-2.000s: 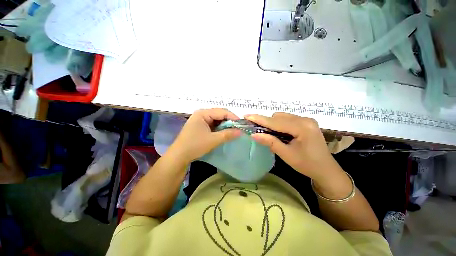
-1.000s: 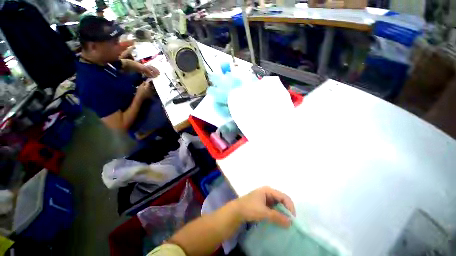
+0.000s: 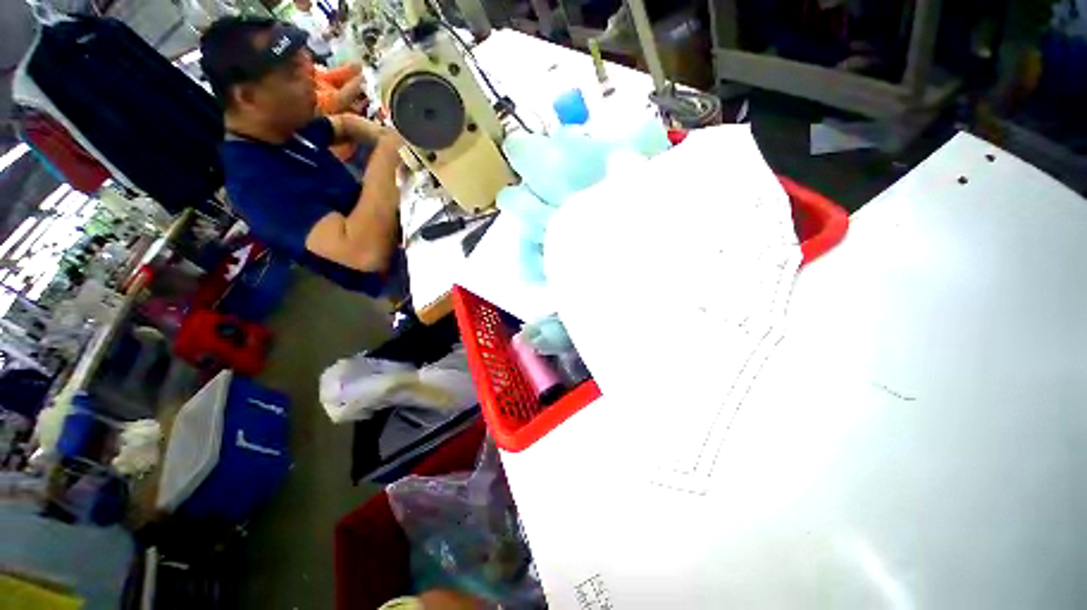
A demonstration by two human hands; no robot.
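Observation:
Neither of my hands shows; only a sliver of my left forearm and yellow sleeve is at the bottom edge. Nearest in front of me is the white table [image 3: 834, 477]. A large white paper pattern [image 3: 679, 238] with drawn lines lies over the red basket [image 3: 551, 419]. Pale green fabric pieces [image 3: 566, 167] are heaped behind and left of the paper. A pink roll-like thing [image 3: 536, 367] and a bit of green fabric [image 3: 548, 336] show inside the basket.
A person in dark blue [image 3: 292, 179] sits at a neighbouring sewing machine [image 3: 443, 125] at upper left. Below the table's left end are a red bin [image 3: 367, 554] with a clear plastic bag [image 3: 459, 524]. A blue bin [image 3: 233, 447] stands on the floor.
The view has swung left, away from my machine, and nearer the basket. My left hand and the green piece it held have left the picture; my right hand left it earlier.

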